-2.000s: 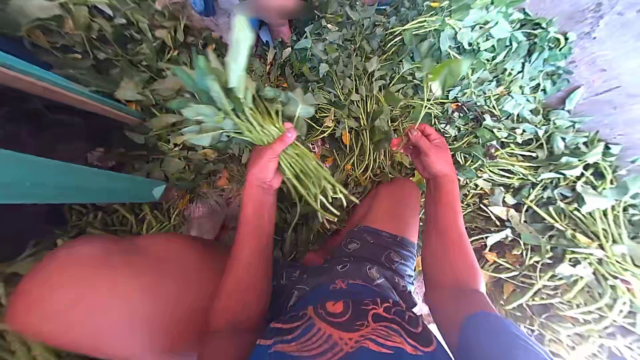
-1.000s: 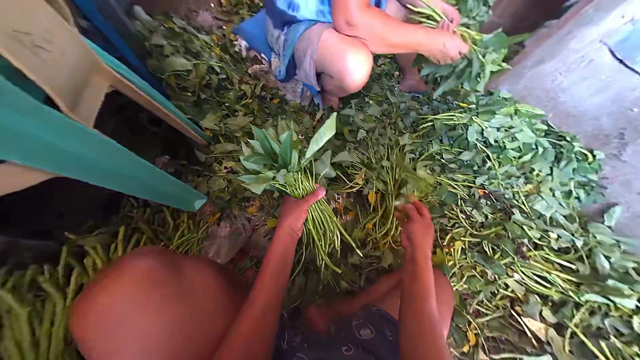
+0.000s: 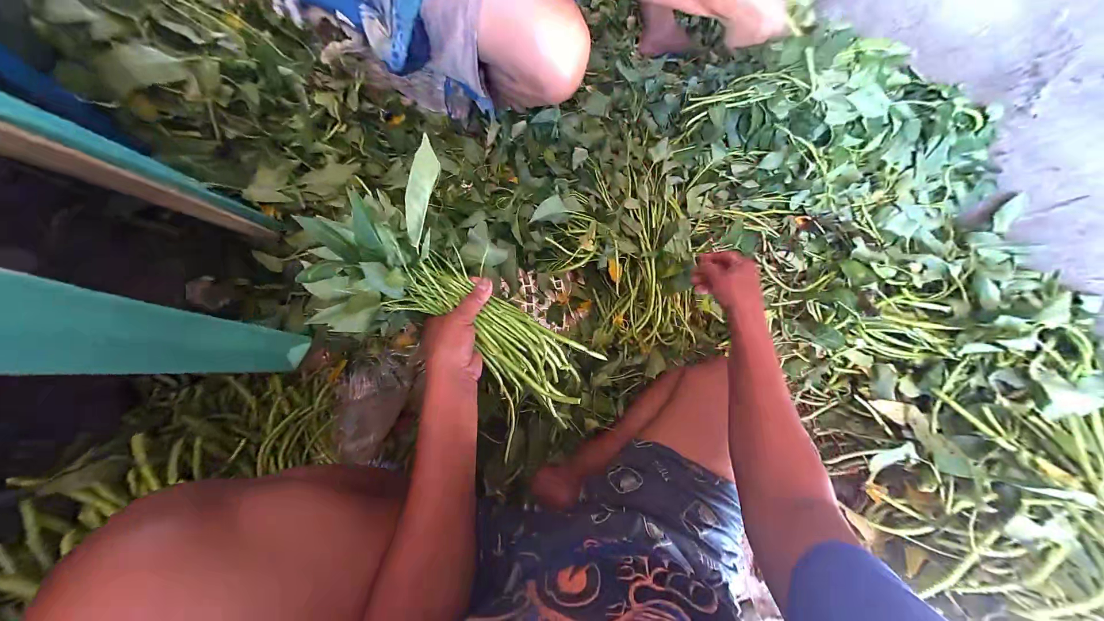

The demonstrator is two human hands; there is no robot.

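My left hand [image 3: 454, 339] is closed around a bunch of leafy green stems [image 3: 483, 323], with the leaves pointing up and left and the cut ends down and right. One long leaf stands up from the bunch. My right hand [image 3: 727, 276] hovers over or touches the loose greens [image 3: 651, 259] to the right, its fingers bent. Whether it holds a stem between the fingertips cannot be told. Cut stems and leaves cover the floor between and around both hands, some yellow leaves among them.
A green-painted leg [image 3: 147, 323] and a second green-edged piece [image 3: 138, 164] of furniture stand at the left. Another person's knee [image 3: 535, 52] and foot are at the top. A clear plastic bag [image 3: 371, 401] lies beside my left forearm. Bare concrete [image 3: 1048, 129] shows at upper right.
My left hand keeps its hold on the bunch throughout. The other person's hands with greens, in sight a second ago, are no longer in view. The view has shifted.
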